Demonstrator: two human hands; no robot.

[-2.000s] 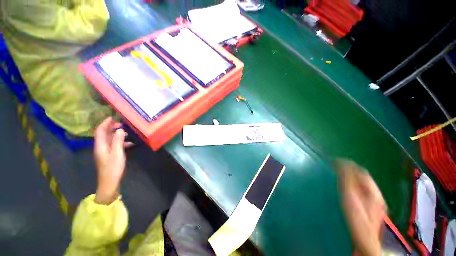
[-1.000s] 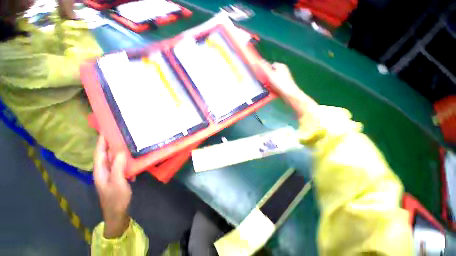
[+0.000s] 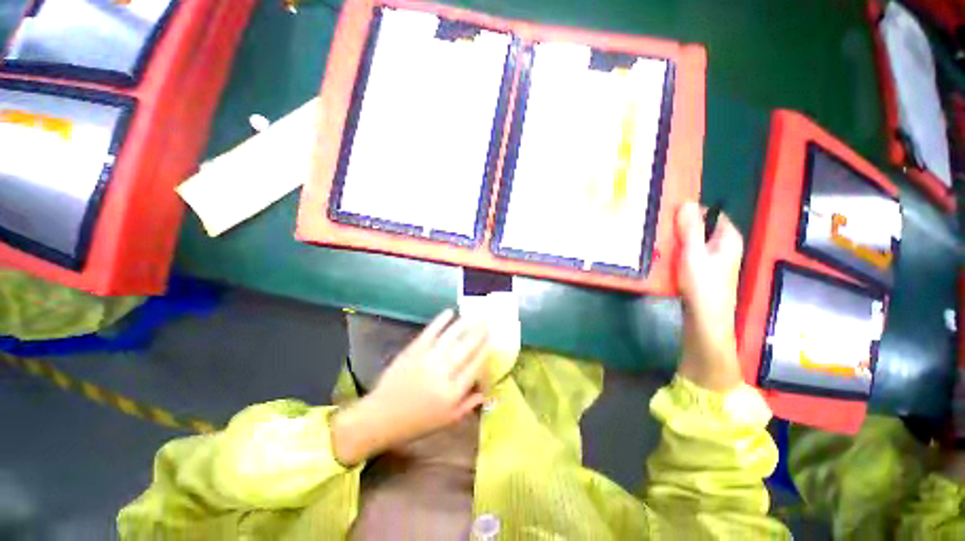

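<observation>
A red-orange foam tray (image 3: pixel 688 137) lies in front of me with two display modules, white-backed with black borders, a left one (image 3: pixel 423 127) and a right one (image 3: pixel 582 159). A pale liner strip with a dark patch (image 3: pixel 497 306) hangs at the table edge, its top under the tray. My left hand (image 3: pixel 429 375) is over the strip's left side, fingers bent; whether it grips the strip is unclear. My right hand (image 3: pixel 707 280) is at the tray's lower right edge, with a short black tool, perhaps tweezers (image 3: pixel 711 220), between thumb and fingers.
A stack of foam trays (image 3: pixel 159 169) with modules stands at left. Another foam tray (image 3: pixel 767 254) with two modules lies at right, and a further tray (image 3: pixel 915 95) at upper right. A cream liner sheet (image 3: pixel 249 169) lies partly under the front tray. Yellow sleeves show at lower left and right.
The tray held up in both hands now lies before me on the table. My left hand has left it for the hanging strip. My view has turned, so the stack is further left.
</observation>
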